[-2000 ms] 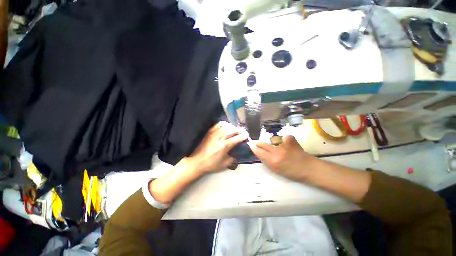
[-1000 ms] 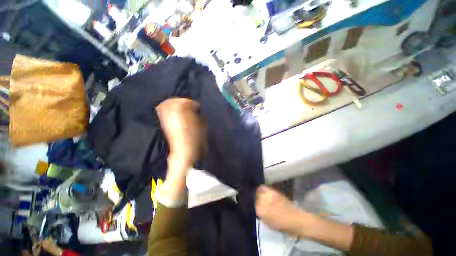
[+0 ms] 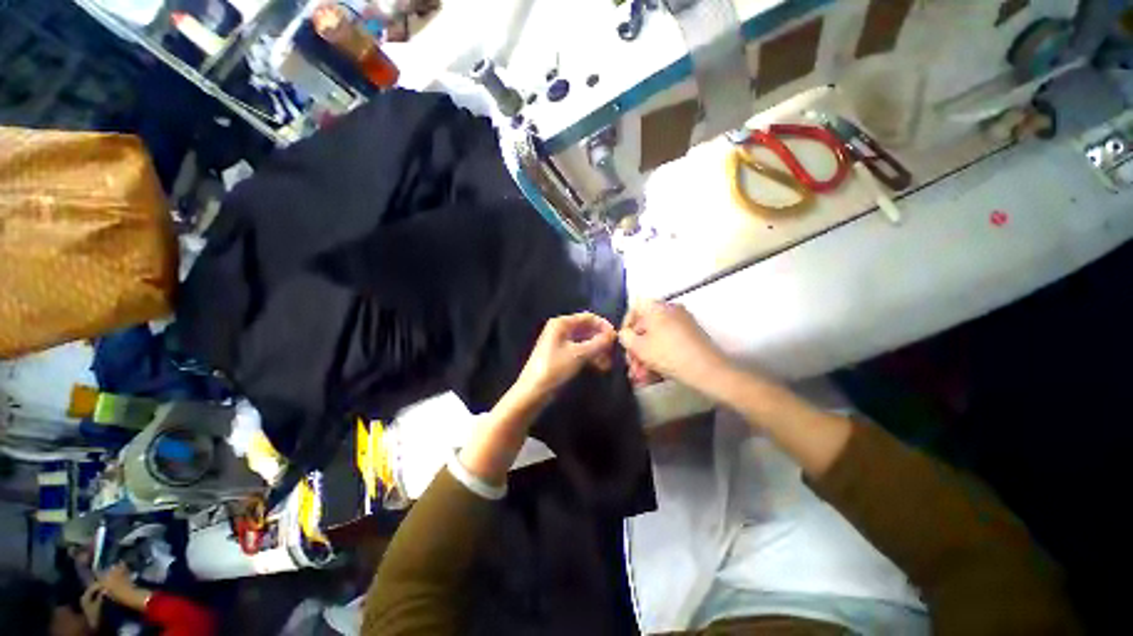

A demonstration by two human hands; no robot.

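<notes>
A large black garment [image 3: 410,273] lies left of the needle end of the white sewing machine [image 3: 671,62] and hangs over the table's front edge. My left hand [image 3: 565,354] and my right hand [image 3: 665,342] meet at the garment's right edge, just in front of the lit presser foot area [image 3: 609,236]. The fingertips of both hands are pinched together around the black edge; any thread or small piece between them is too small to tell.
Scissors with a red and a yellow loop [image 3: 795,168] and dark red snips [image 3: 876,155] lie under the machine arm. An orange-brown bag [image 3: 81,242] stands at the left. Yellow strips [image 3: 373,460] are at the table's left edge. Another person's hand and red sleeve [image 3: 168,611] show bottom left.
The view has turned left since the oldest frame. My hands moved from the needle area, were apart on and beside the garment, and are now together at its right edge.
</notes>
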